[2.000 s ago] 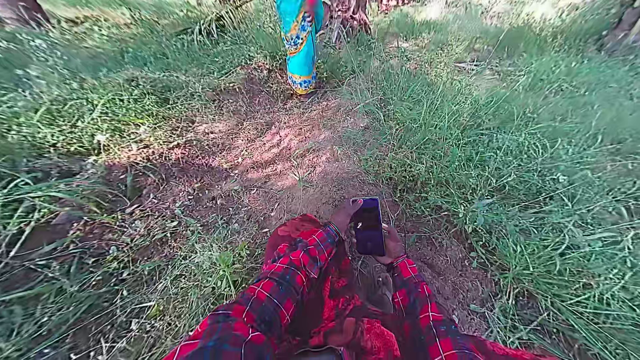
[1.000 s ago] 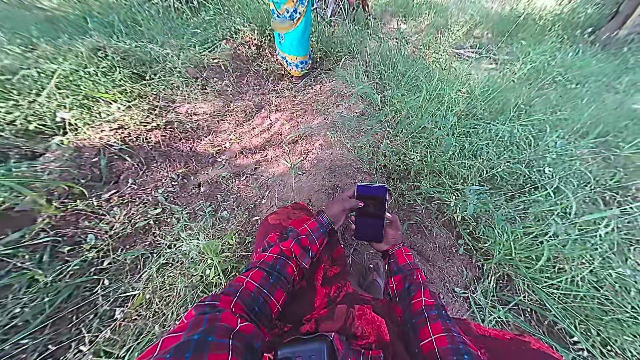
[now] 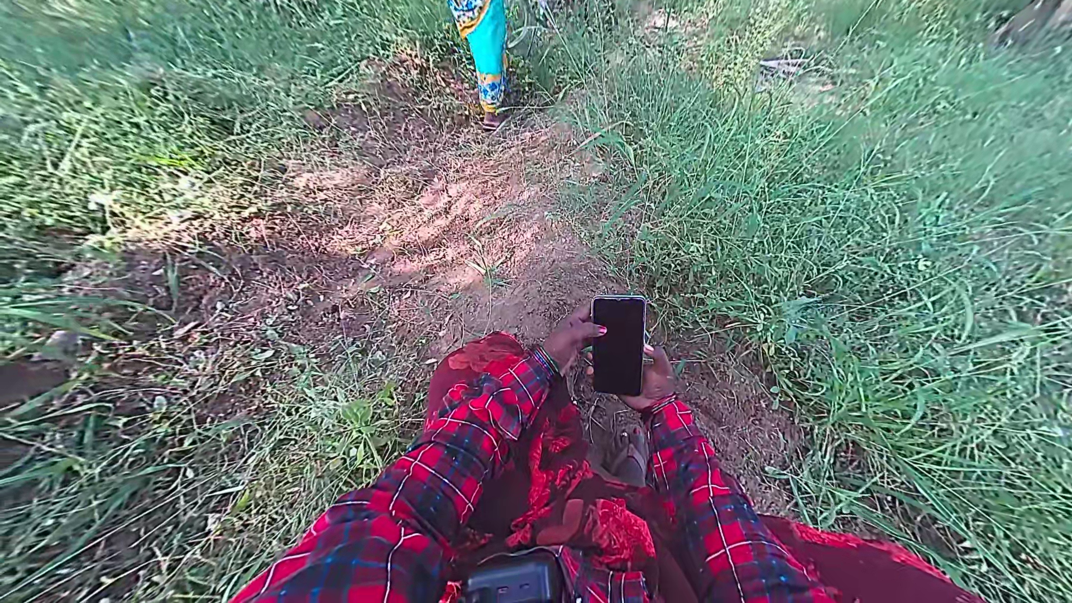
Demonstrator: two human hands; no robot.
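A smartphone (image 3: 619, 345) with a dark screen stands roughly upright between my two hands, low in the middle of the head view. My left hand (image 3: 573, 337) grips its left edge, the thumb lying over the screen's side. Around the lower right edge and bottom corner of the phone, my right hand (image 3: 658, 379) is closed, with its fingers partly hidden behind it. Bangles show at my left wrist, below which come red and blue plaid sleeves (image 3: 469, 452). A dark red patterned cloth (image 3: 578, 519) covers my lap or legs.
A bare dirt path (image 3: 452, 218) runs ahead between tall grass (image 3: 879, 251) on the right and lower weeds (image 3: 100, 167) on the left. A person in a turquoise patterned garment (image 3: 487, 50) stands on it. A black device (image 3: 515, 579) sits at my waist.
The phone's screen, faintly showing shapes two seconds ago, now looks plain black. Both hands still hold the phone. The view has tilted down slightly.
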